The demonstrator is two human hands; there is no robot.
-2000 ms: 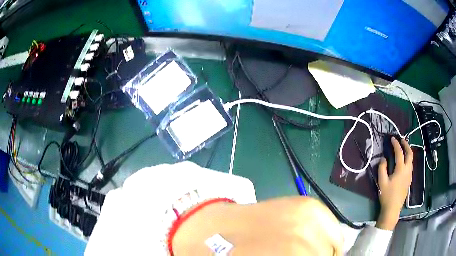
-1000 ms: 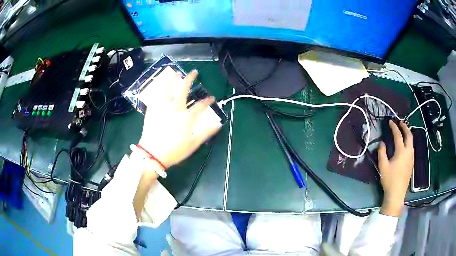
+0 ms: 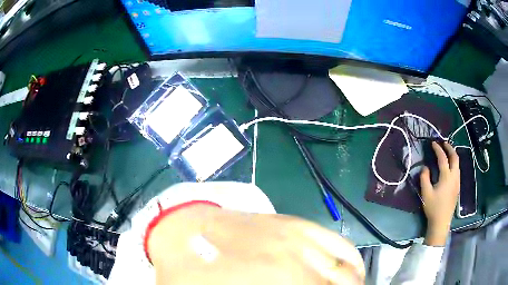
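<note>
Two bagged screen units with white screens lie side by side on the green bench, the upper left one (image 3: 174,113) and the lower right one (image 3: 213,149). A white USB cable (image 3: 323,124) runs from the lower unit and loops over the dark mouse pad (image 3: 390,196). My right hand (image 3: 441,192) rests on the black computer mouse, which it mostly covers. My left hand (image 3: 250,247) is large, blurred and close to the camera at the bottom, with a red band at the wrist. Its fingers are unclear, and I cannot tell whether it holds anything.
A black test box (image 3: 53,114) with green lights stands left, near coiled black cables. The monitor (image 3: 223,28) spans the back, with a yellow paper slip (image 3: 367,92) below it. A blue pen (image 3: 332,206) lies by a thick black cable. A smartphone (image 3: 467,183) lies right.
My left hand was over the bagged units one second ago; it has moved down and closer to the camera, uncovering both. My right hand stays on the mouse. A dark area now shows at the monitor's top.
</note>
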